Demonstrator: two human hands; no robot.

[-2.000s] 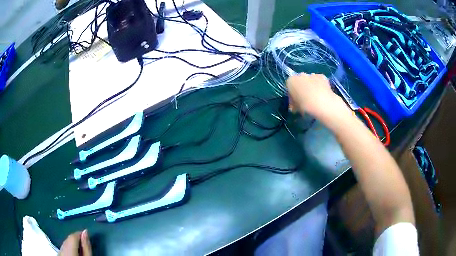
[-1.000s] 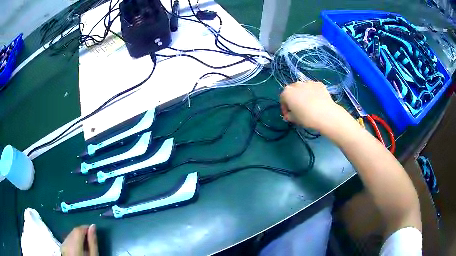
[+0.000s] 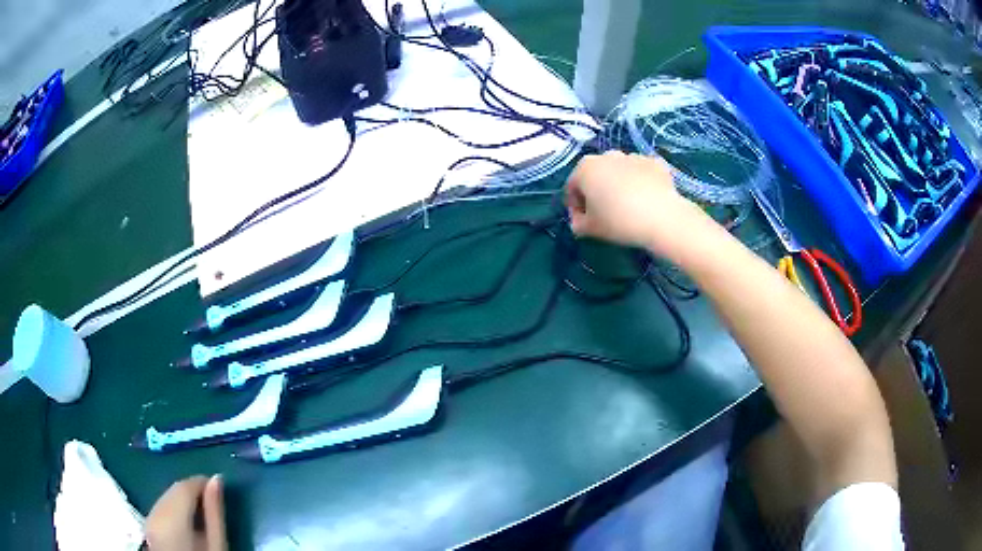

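Observation:
Five black and light-blue 3D printing pens lie side by side on the green bench, tips to the left, the nearest pen [image 3: 355,431] at front right of the row. Thin black power cables [image 3: 571,355] run right from their rears. My right hand [image 3: 619,199] is closed at the cable bundle right of the white board and appears to pinch cables; its fingertips are partly hidden. My left hand [image 3: 185,517] is cut off by the bottom edge, curled beside a crumpled white cloth [image 3: 95,506]; whether it holds anything is unclear.
The white board [image 3: 258,194] bears a black box [image 3: 332,65] and cables. Clear filament coils [image 3: 700,135] lie by the grey post [image 3: 605,48]. The blue bin of pens [image 3: 791,140], scissors [image 3: 835,291] and carton [image 3: 915,441] are right; a pale tub [image 3: 54,355] is left.
My right hand has moved left along the bench, from beside the filament coils toward the white board, and cables now converge at it. The view has shifted slightly; the pens keep their row.

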